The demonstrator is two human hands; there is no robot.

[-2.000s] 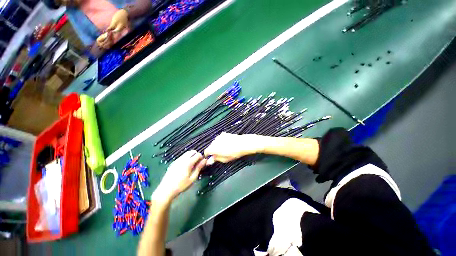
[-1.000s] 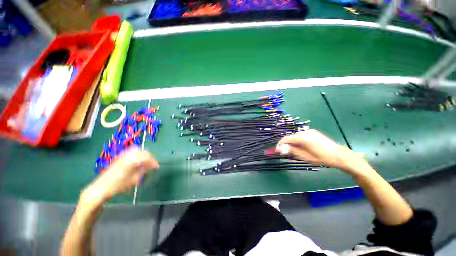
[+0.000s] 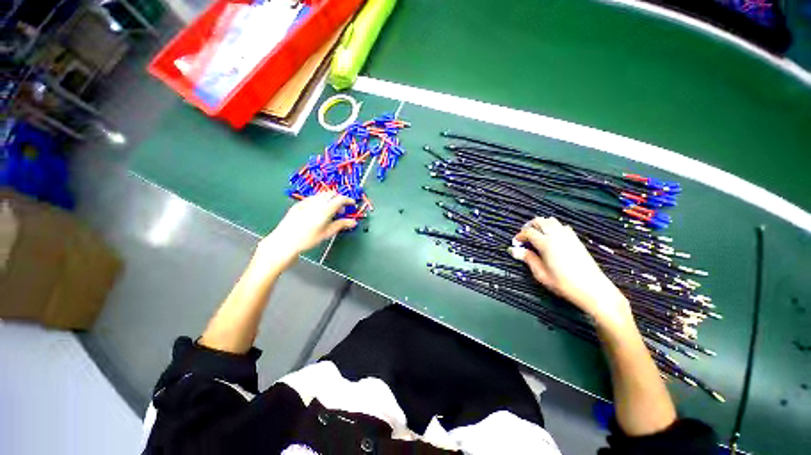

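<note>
A large pile of black cables [image 3: 533, 191] with pale tips lies at the centre right of the green bench. Several cables at its far right edge carry red-and-blue end pieces [image 3: 654, 191]. A loose heap of red-and-blue end pieces [image 3: 333, 169] lies left of the pile. My left hand [image 3: 311, 220] is at the near edge of this heap, fingers touching or just over the pieces; whether it grips one cannot be told. My right hand [image 3: 556, 258] is over the middle of the cables, thumb and fingertips close together near a small whitish spot; what it holds is unclear.
A white-green ring [image 3: 353, 111] lies behind the heap. A red bin [image 3: 233, 114] with papers and a yellow-green roll [image 3: 360, 44] are at upper left. A lone black cable [image 3: 754, 329] and small dark dots lie at right. A cardboard box [image 3: 58, 258] stands beyond the bench at left.
The view has turned. My left hand has reached to the end-piece heap. My right hand has moved from the cables' tip side towards the middle of the pile; the red piece by it no longer shows.
</note>
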